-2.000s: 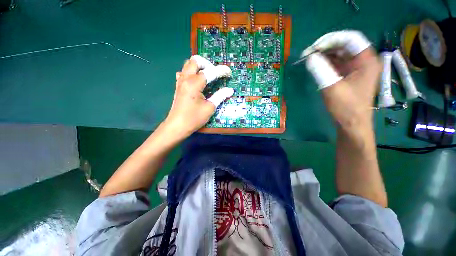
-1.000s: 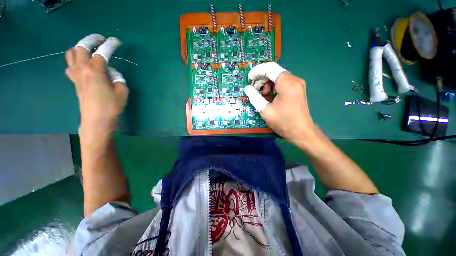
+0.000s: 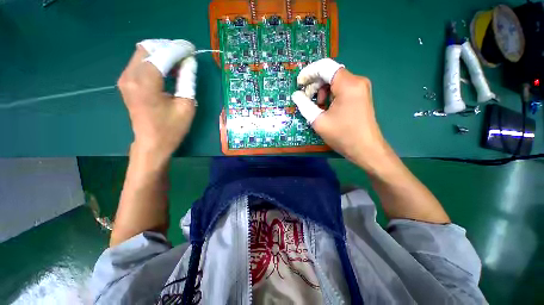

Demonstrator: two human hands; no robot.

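The green circuit board panel [image 3: 243,89] lies on the orange soldering fixture [image 3: 224,132] in front of me. Twisted wires [image 3: 289,9] stick out past the fixture's top edge. My left hand [image 3: 164,89], with white finger cots, is left of the fixture and pinches the solder wire [image 3: 65,94]; the wire's short end reaches the panel's upper left edge. My right hand [image 3: 340,101] is over the panel's right side, its cotted fingers curled. Whether it grips anything is hidden. No soldering iron can be made out.
Cutters with white-wrapped handles [image 3: 453,80] lie at the right, with small metal clippings [image 3: 461,128] nearby. The yellow-rimmed solder reel [image 3: 509,34] and a shiny black box [image 3: 509,132] are further right. A black cable [image 3: 477,161] runs along the bench edge.
My left hand left the panel, reached the solder wire and brought it back right toward the panel. My right hand came in from the right onto the panel and stays there.
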